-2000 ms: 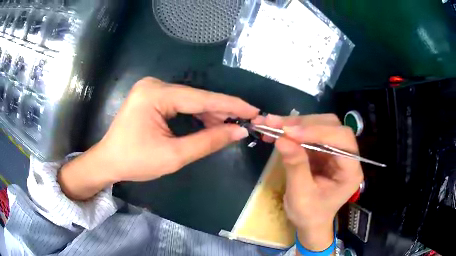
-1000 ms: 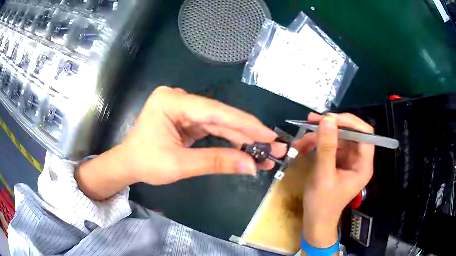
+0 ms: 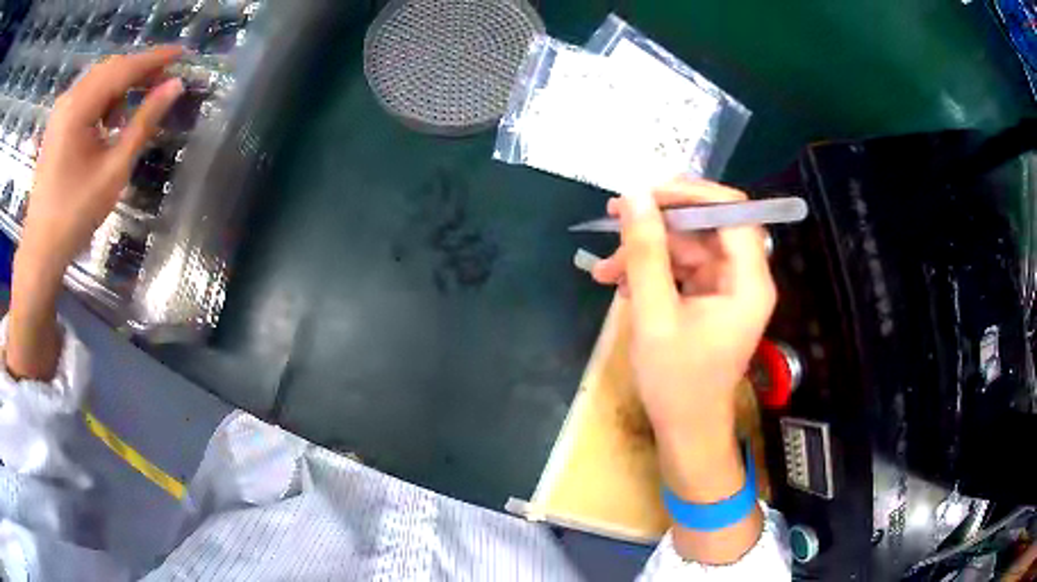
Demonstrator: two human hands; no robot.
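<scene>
My right hand point(image 3: 688, 273) holds silver-grey tweezers point(image 3: 739, 214) between thumb and fingers, with the pointed tip toward the left, above the dark green mat point(image 3: 375, 341). My left hand point(image 3: 97, 148) is over the clear blister tray point(image 3: 188, 227) at the left, thumb and forefinger a little apart. Whether anything is between or behind its fingertips cannot be made out. The camera module is not clearly visible in either hand. A small pale piece point(image 3: 586, 260) shows beside the right fingertips, at the top end of the tan board point(image 3: 591, 466).
A grey perforated disc point(image 3: 455, 63) and a clear bag with a white sheet point(image 3: 614, 114) lie at the far side. Small black bits point(image 3: 461, 250) are scattered mid-mat. A black control box point(image 3: 836, 375) with a red button point(image 3: 776, 373) stands at the right.
My left hand has moved from the middle, where it held a black module, out to the tray at the left. My right hand has shifted slightly left and up, still with the tweezers.
</scene>
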